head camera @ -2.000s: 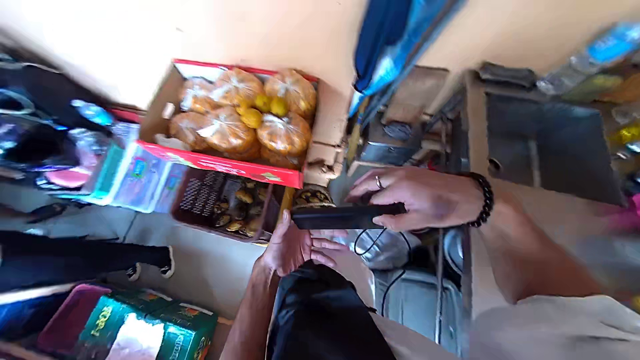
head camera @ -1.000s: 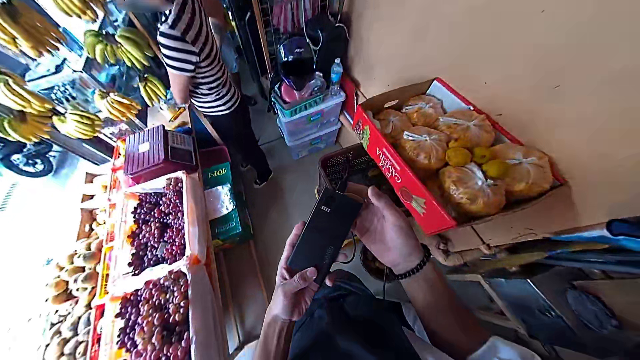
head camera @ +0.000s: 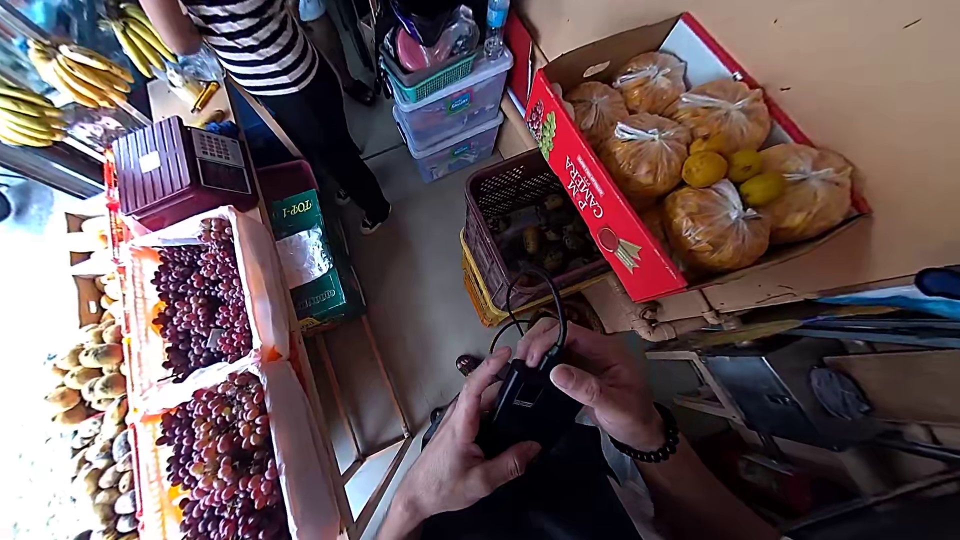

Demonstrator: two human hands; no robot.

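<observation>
A black rectangular device, perhaps a power bank (head camera: 529, 409), lies between my two hands low in the middle of the view. My left hand (head camera: 469, 450) grips its left side, thumb across the near face. From the right, my right hand (head camera: 600, 375) holds the upper end, its fingers by the spot where a black cable (head camera: 559, 300) joins; a beaded bracelet is on that wrist. The cable loops up beyond the fingers. The device's lower part blends into dark clothing, so its near end is hard to make out.
Left stand boxes of red grapes (head camera: 206, 300), a maroon weighing scale (head camera: 184, 169) and bananas (head camera: 82, 75). A person in a striped top (head camera: 251, 45) stands beyond. Ahead are stacked plastic bins (head camera: 450, 109) and a maroon crate (head camera: 487, 240); right, a red carton (head camera: 600, 202) holds bagged orange produce.
The view has swung strongly since two seconds ago. The device, held lengthwise with its broad face showing one second ago, now has its cable end up, and my right hand has moved to that end.
</observation>
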